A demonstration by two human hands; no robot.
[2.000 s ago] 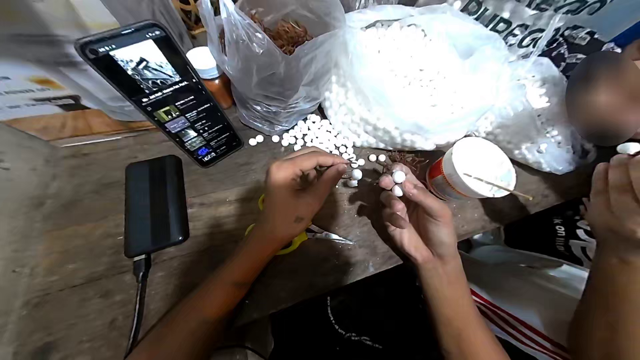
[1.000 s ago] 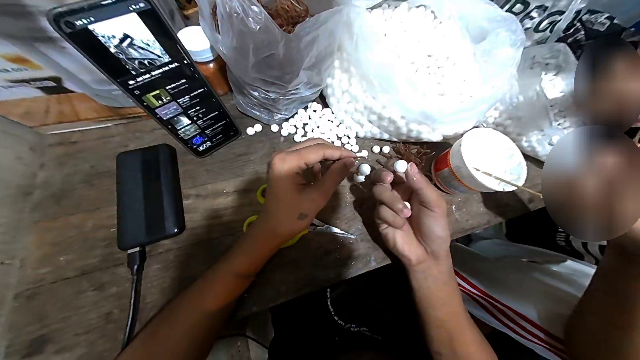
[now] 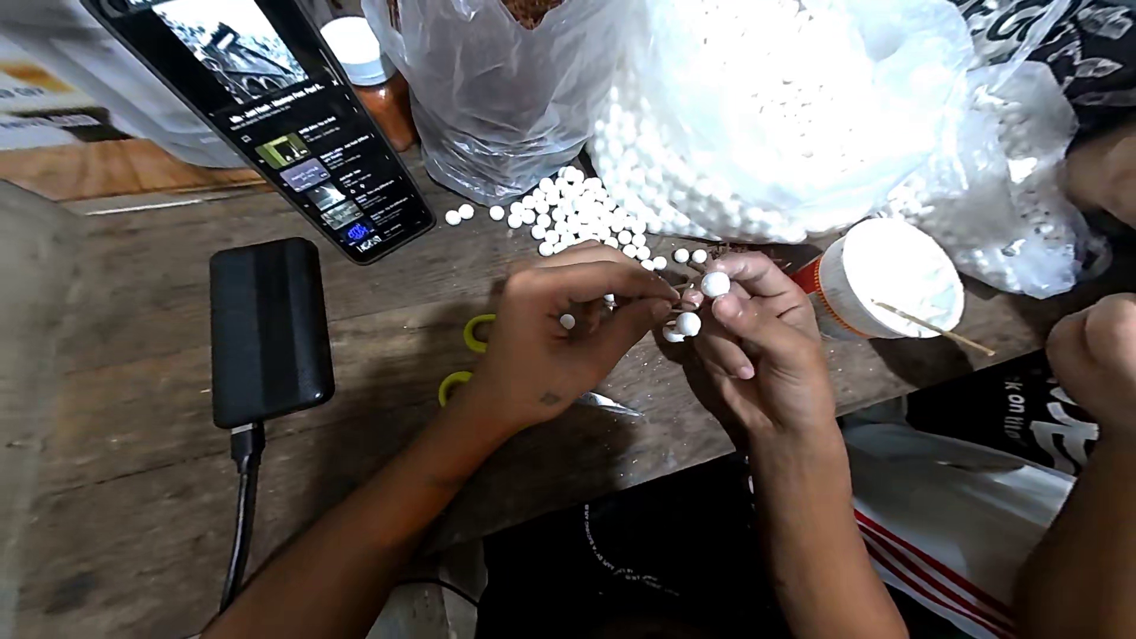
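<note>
My left hand (image 3: 568,328) pinches a thin brown stem between thumb and forefinger, close to the fingers of my right hand. My right hand (image 3: 768,337) grips a white foam ball (image 3: 714,284) between thumb and fingers. Another white ball (image 3: 688,324) and a smaller one sit just below it, between the two hands. Behind my left hand lies a pile of small white balls (image 3: 577,213) on the wooden table. Yellow-handled scissors (image 3: 454,387) lie under my left hand, their blades partly hidden.
A phone (image 3: 306,151) and a black power bank (image 3: 271,333) with a cable are at left. An orange jar (image 3: 387,106) and plastic bags (image 3: 763,106) of balls stand behind. At right are a white-filled tub (image 3: 905,275) with a stick across it and another person's hand (image 3: 1096,355).
My hands have come together, with my left fingertips now close to the ball in my right hand. The view has moved closer.
</note>
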